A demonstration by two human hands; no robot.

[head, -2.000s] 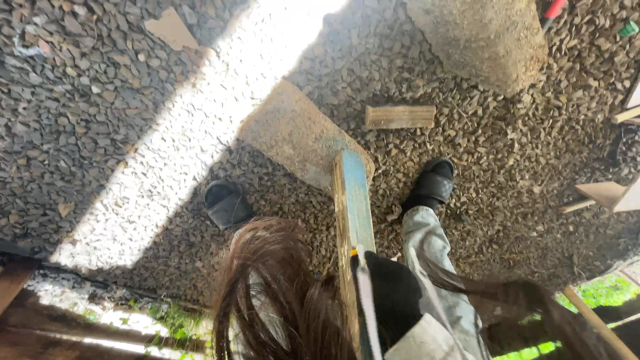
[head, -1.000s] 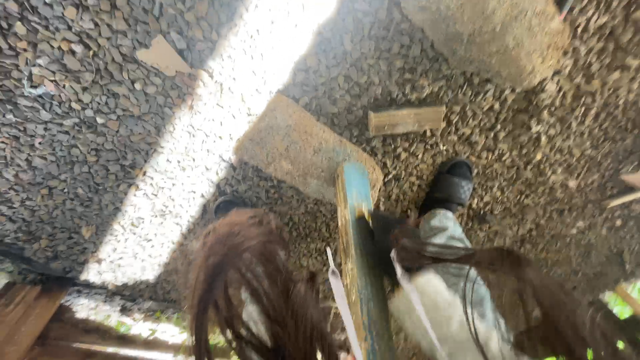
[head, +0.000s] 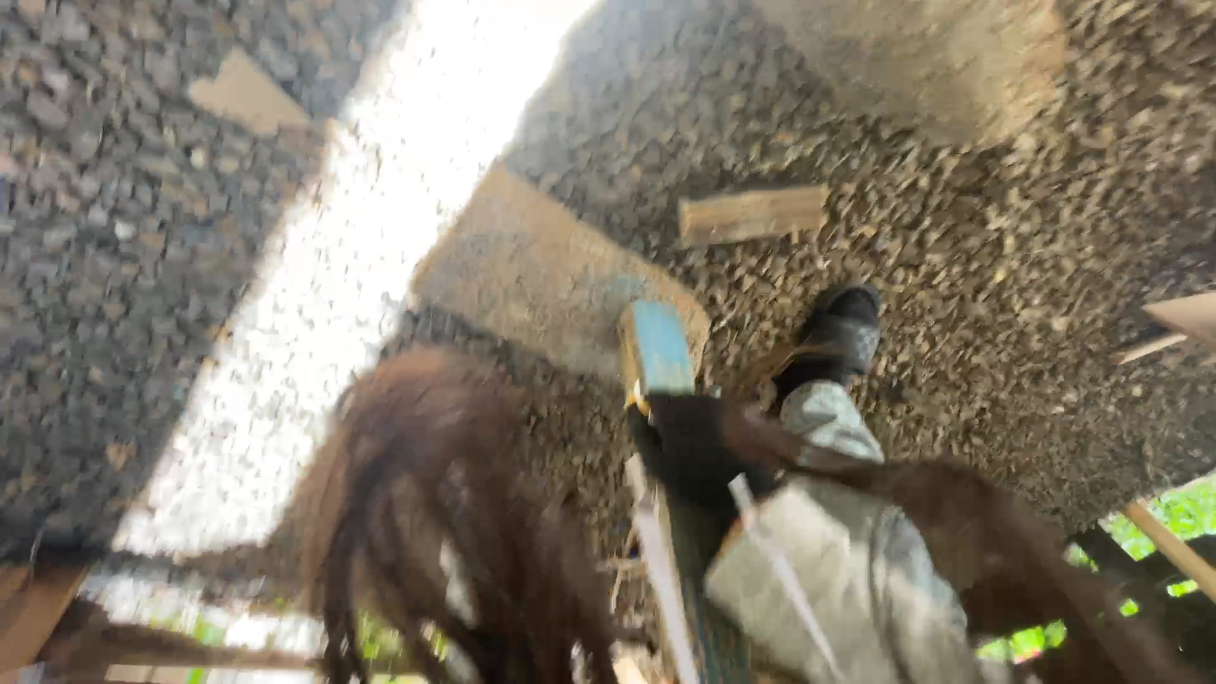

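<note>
A wooden beam with worn blue paint [head: 662, 347] runs up from the bottom edge, right of centre, its far end over a flat stone slab. Across the beam, just below that end, lies what looks like my right hand in a black glove [head: 692, 446], with a pale grey sleeve [head: 807, 570] behind it. Blur hides the fingers, and I cannot tell if they are closed round the wood. A small yellow-orange spot shows at the glove's left edge. My left hand is not in view; long brown hair covers much of the lower left.
Gravel surrounds the stone slab [head: 541, 271], with a larger slab [head: 950, 66] at the top right. A short wood block [head: 753, 215] lies between them. My black shoe [head: 841, 332] is right of the beam. Wood scraps [head: 1187, 318] lie at the right edge, another flat piece [head: 249, 95] upper left.
The black-gloved hand has moved up along the beam toward its blue end, now covering part of the blue face that showed before. The left shoe, seen two seconds ago, is now hidden behind hair.
</note>
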